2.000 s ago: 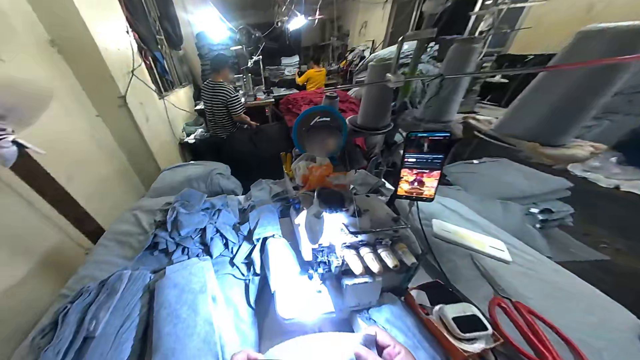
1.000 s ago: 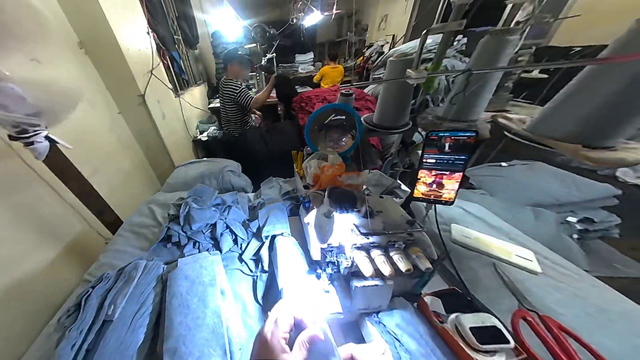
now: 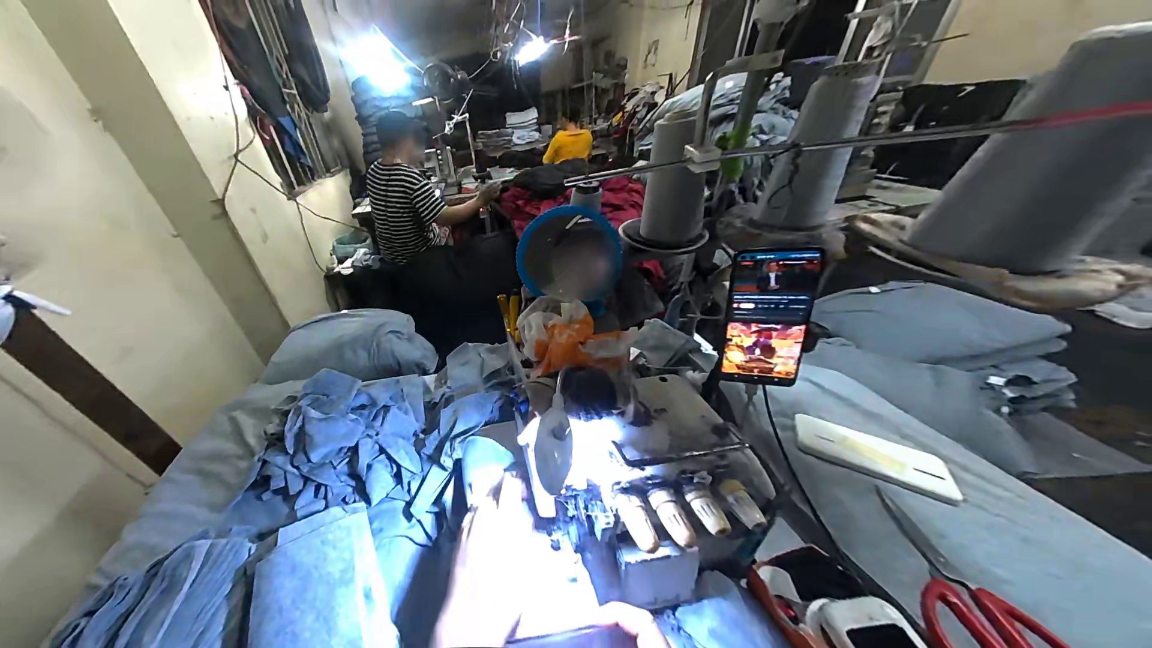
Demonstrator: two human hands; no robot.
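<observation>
An overlock sewing machine (image 3: 666, 423) with several tension knobs (image 3: 670, 517) stands in front of me, its lamp glaring over the needle area. My left hand (image 3: 481, 558) reaches forward on the left of the machine bed, at the edge of a piece of light fabric (image 3: 549, 576) washed out by the glare. At the bottom edge, the fingers of my right hand (image 3: 630, 621) lie by the near end of that fabric. Whether either hand grips it is hard to tell. Stacked blue-grey fabric pieces (image 3: 315, 576) lie to the left, beside a crumpled heap of strips (image 3: 346, 427).
Right of the machine are a lit smartphone (image 3: 772, 315) on a mount, a white flat case (image 3: 877, 457) and red-handled scissors (image 3: 967, 598). Thread cones (image 3: 675, 180) stand behind. A blue-rimmed round mirror (image 3: 570, 254) faces me. Two people work farther back, one in a striped shirt (image 3: 400, 211).
My left hand has moved forward along the left of the machine bed from the near edge. The co-worker in stripes, arm raised a second ago, now has it lower.
</observation>
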